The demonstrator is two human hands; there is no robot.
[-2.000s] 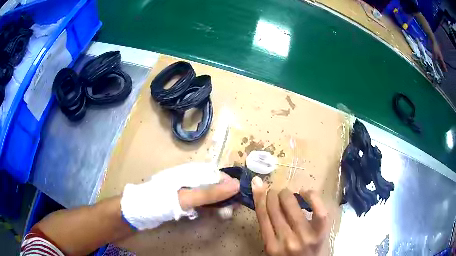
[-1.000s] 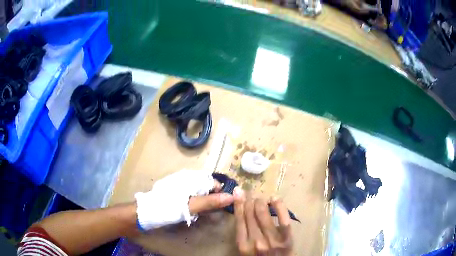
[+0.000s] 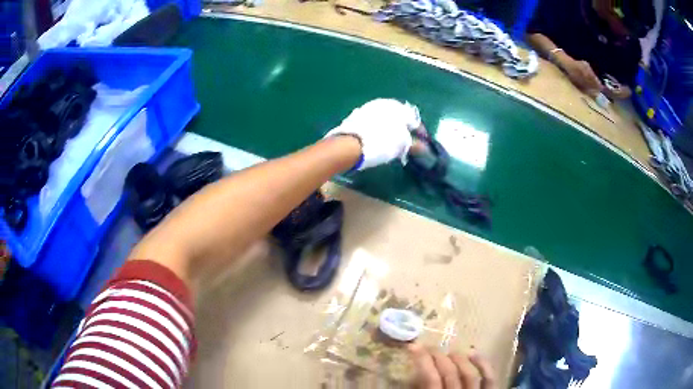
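My left hand (image 3: 380,135), in a white glove with bare fingertips, is stretched over the green belt. Its fingertips are at the near end of a blurred black oval ring (image 3: 430,161) with a black strip tail (image 3: 469,205) trailing right. My right hand (image 3: 454,370) is bare and cut off by the bottom edge; only some fingers show, just below the small white glue cup (image 3: 400,324). A thin pale stick (image 3: 433,329) reaches right from the cup. Black rings (image 3: 313,254) lie on the mat, partly behind my left forearm.
The tan cardboard mat (image 3: 486,275) has brown stains and shiny tape. Black strips (image 3: 553,334) lie at its right. A blue tote (image 3: 156,102) of black rings stands left, with more rings (image 3: 190,173) beside it. Another ring (image 3: 659,260) lies on the belt (image 3: 334,68). A person (image 3: 593,45) sits opposite.
My left hand has moved from the mat up and forward over the belt, with the black ring and strip. My right hand has moved down, partly out of the picture. The view has shifted.
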